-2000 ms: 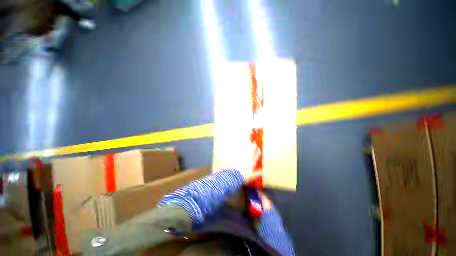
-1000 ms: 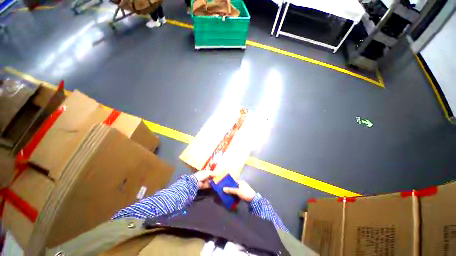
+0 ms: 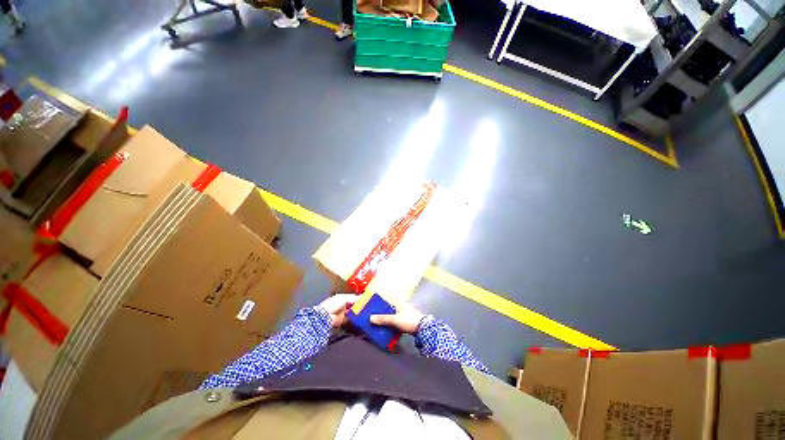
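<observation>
A carton [image 3: 353, 244] stands in front of me, its top pale under glare. Shiny red tape [image 3: 394, 239] runs along the middle seam of its top. My right hand [image 3: 398, 319] grips the blue tape dispenser [image 3: 372, 321] at the carton's near edge; a bit of red shows at its lower end. My left hand [image 3: 338, 308] is at the near end of the tape, touching or beside the dispenser; its fingers are partly hidden, so its grip is unclear.
Stacked flat cartons [image 3: 194, 292] lean at the left, with red-taped cartons [image 3: 129, 193] behind. More cartons [image 3: 637, 391] stand at the lower right. Yellow lines [image 3: 508, 312] cross the grey floor. A green wheeled bin [image 3: 403, 47], white table [image 3: 594, 26] and people's feet [image 3: 291, 19] are at the back.
The blurred view has steadied and now shows the workshop beyond. Since one second ago, the hands and dispenser have shifted slightly left, and the dispenser remains in my right hand.
</observation>
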